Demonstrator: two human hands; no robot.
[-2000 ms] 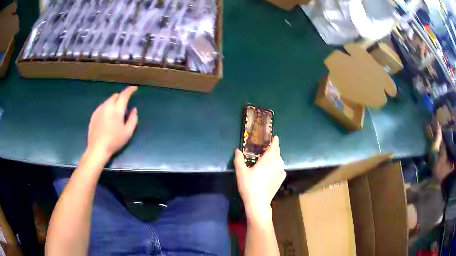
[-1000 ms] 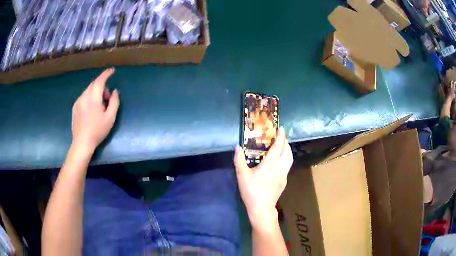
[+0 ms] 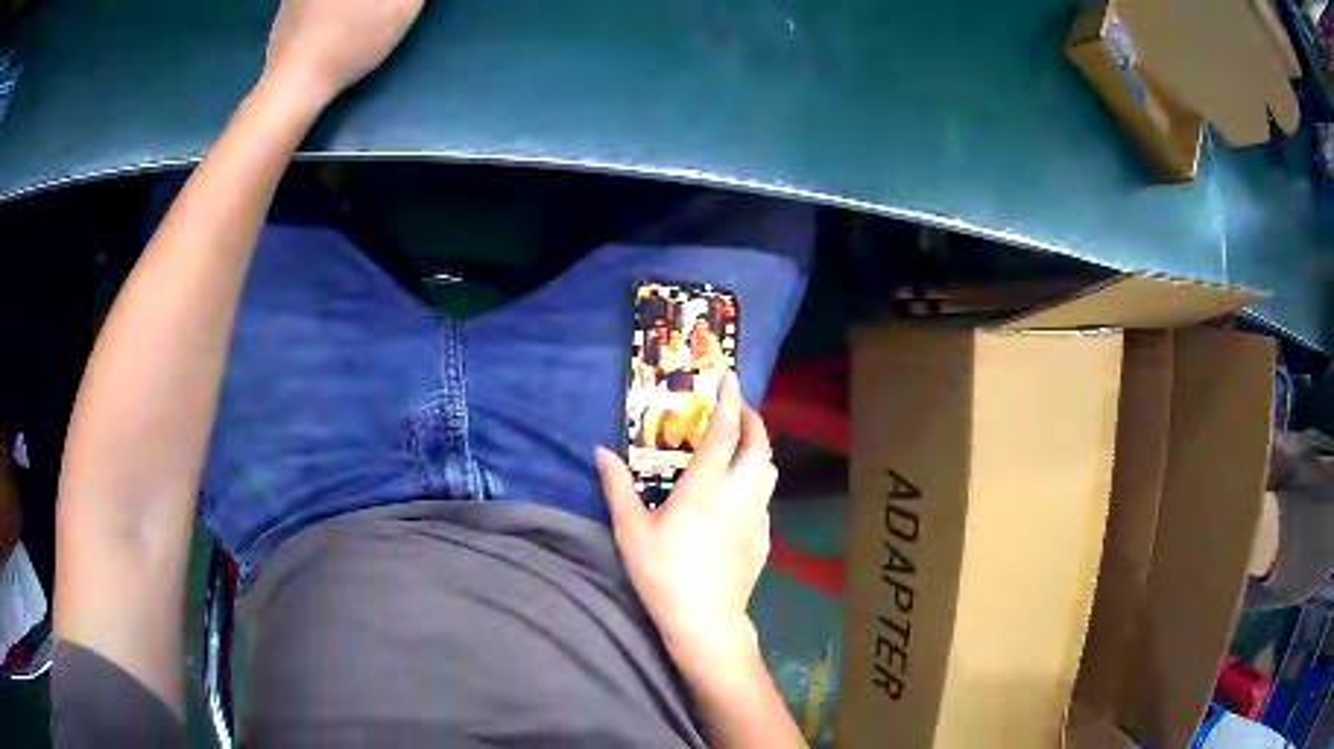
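A smartphone (image 3: pixel 682 373) with a lit, colourful picture on its screen lies over the wearer's blue-jeaned thigh, below the table edge. My right hand (image 3: pixel 699 520) is shut on its lower end, thumb on the left side and fingers on the right. My left hand (image 3: pixel 344 32) rests on the dark green table (image 3: pixel 629 88) at the top edge of the picture. Its fingertips are cut off, so whether it holds anything cannot be told.
A large open shipping carton (image 3: pixel 1024 512) printed "ADAPTER" stands right of my legs, below the table edge. A small open mailer box (image 3: pixel 1156 95) sits on the table at upper right. Part of a person (image 3: pixel 1295 527) shows at the far right.
The view has tipped down, and the tray of bags has left the picture. My right hand has brought the phone from the table edge to over the thigh. My left hand now shows at the top edge.
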